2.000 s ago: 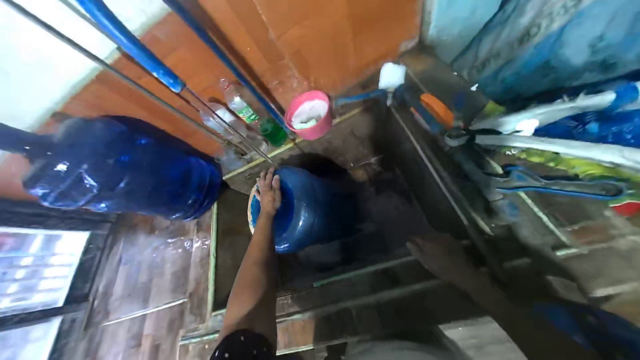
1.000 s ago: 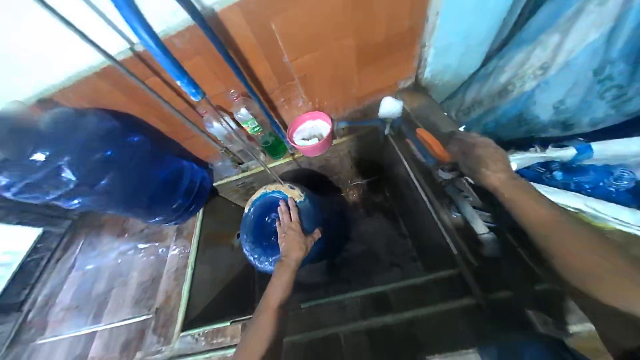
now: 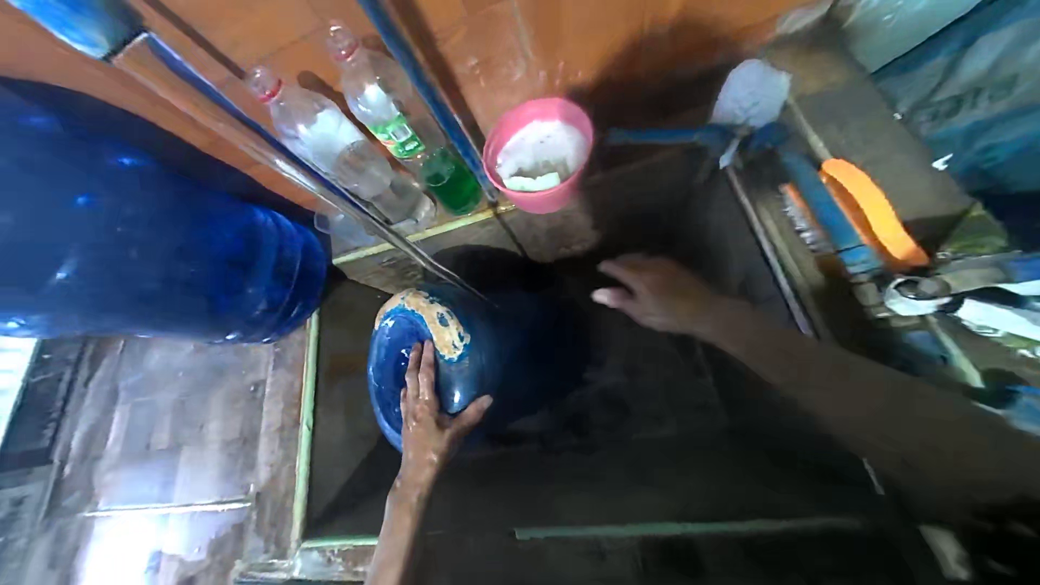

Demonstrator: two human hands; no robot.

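Note:
A blue water container (image 3: pixel 463 382) with a pale peeling patch on its rim lies tilted in a dark tiled basin (image 3: pixel 617 479). My left hand (image 3: pixel 431 414) rests on its near end, fingers spread and wet. Over the basin, to the right of the container, my right hand (image 3: pixel 650 292) is held with fingers apart and nothing in it. A pink plastic tub (image 3: pixel 540 154) with white contents stands on the ledge behind. An orange-handled brush (image 3: pixel 873 211) lies on the right ledge. The container's far end is lost in shadow.
A large blue translucent bottle (image 3: pixel 146 236) lies at the left. Two clear plastic bottles, one (image 3: pixel 349 154) with clear liquid and one (image 3: pixel 406 130) with green liquid, stand behind the basin near thin poles. A tap (image 3: pixel 731 138) and an adjustable wrench (image 3: pixel 918 294) are at the right.
My right hand has moved left from beside the orange-handled brush to over the basin. My left hand stays on the blue container. The view is nearer to the basin.

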